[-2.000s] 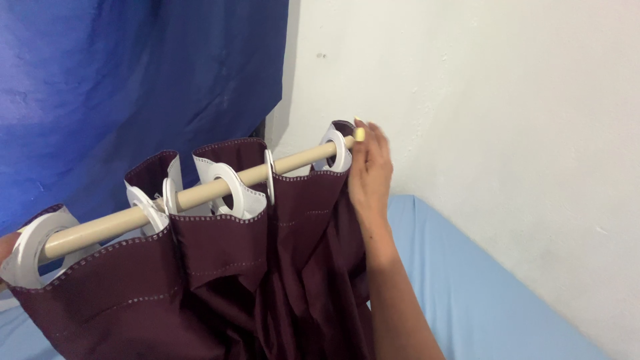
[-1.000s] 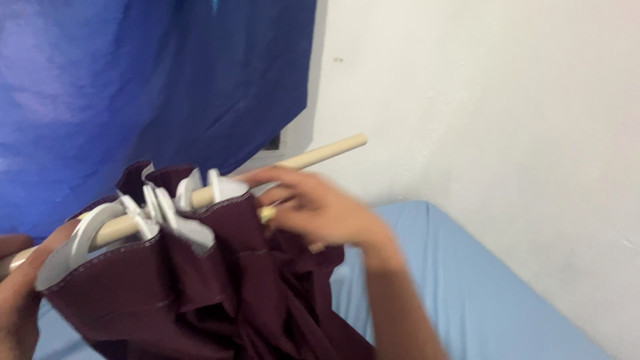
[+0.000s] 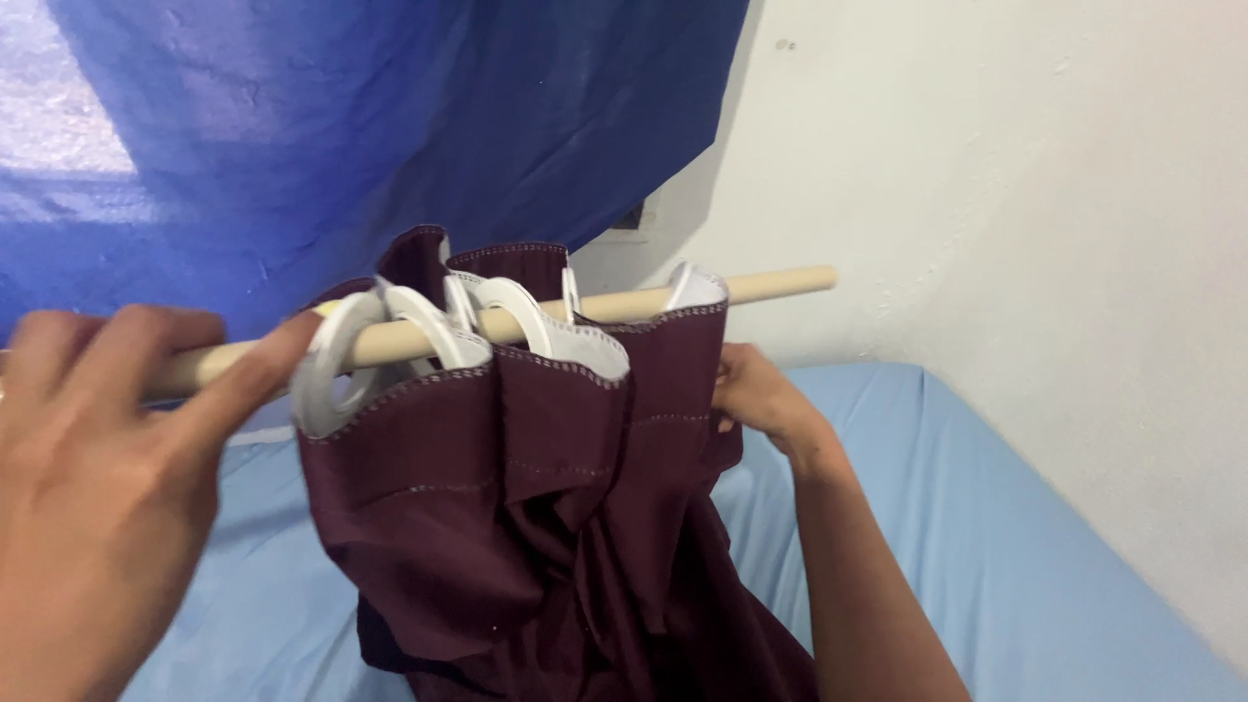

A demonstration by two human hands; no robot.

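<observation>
A pale wooden curtain rod (image 3: 780,284) runs through several white grommet rings (image 3: 517,307) of a dark maroon curtain (image 3: 585,507), which hangs in folds. My left hand (image 3: 117,419) is closed around the rod at the left, its thumb and a finger close to the leftmost ring. At the right, below the rod, my right hand (image 3: 760,395) has its fingers at the curtain's right edge, partly hidden behind the cloth. The rod's right end sticks out past the last ring.
A blue curtain (image 3: 546,107) hangs at the upper left, with light coming through at its left. Beside it stands a pale wall (image 3: 955,175). A light blue sheet (image 3: 907,507) covers the bed beneath the maroon curtain.
The rod's end, at the last ring two seconds ago, now protrudes. My right hand has moved from the rod's end to below it; my left hand has come further into view along the rod.
</observation>
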